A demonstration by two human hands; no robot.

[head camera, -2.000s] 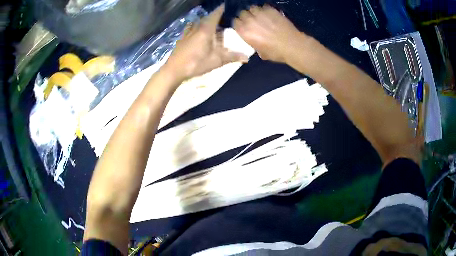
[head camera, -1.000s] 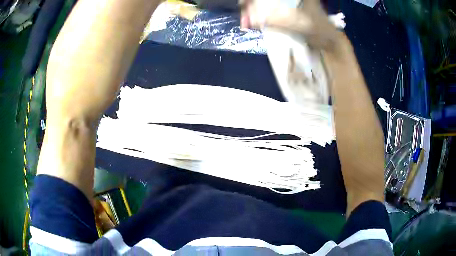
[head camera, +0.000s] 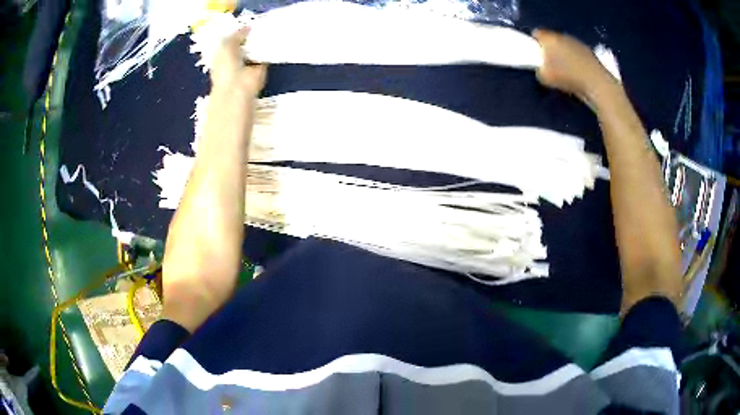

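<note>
A far bundle of white strips (head camera: 389, 34) is stretched sideways between my hands near the top of the view. My left hand (head camera: 237, 61) grips it near its fringed left end. My right hand (head camera: 568, 63) grips it near its right end; a little white end shows beyond the hand. A middle bundle of white strips (head camera: 389, 130) lies flat on the dark cloth, its right end stepped and uneven. A near bundle (head camera: 389, 217) lies just below it, with loose, looping strips at its right end. My left forearm covers part of both lying bundles near their left ends.
Clear plastic (head camera: 479, 10) lies at the far edge. White scraps and plastic (head camera: 134, 40) lie at the far left, a wavy white thread (head camera: 85, 185) at the left. A clear tray (head camera: 688, 190) on white paper is at the right, with a blue-ended tool (head camera: 703, 241). Dark table cloth (head camera: 122, 154) surrounds the bundles.
My hands have moved apart. The far bundle, held upright and blurred a second ago, is now stretched level between them. Both lying bundles appear in about the same arrangement.
</note>
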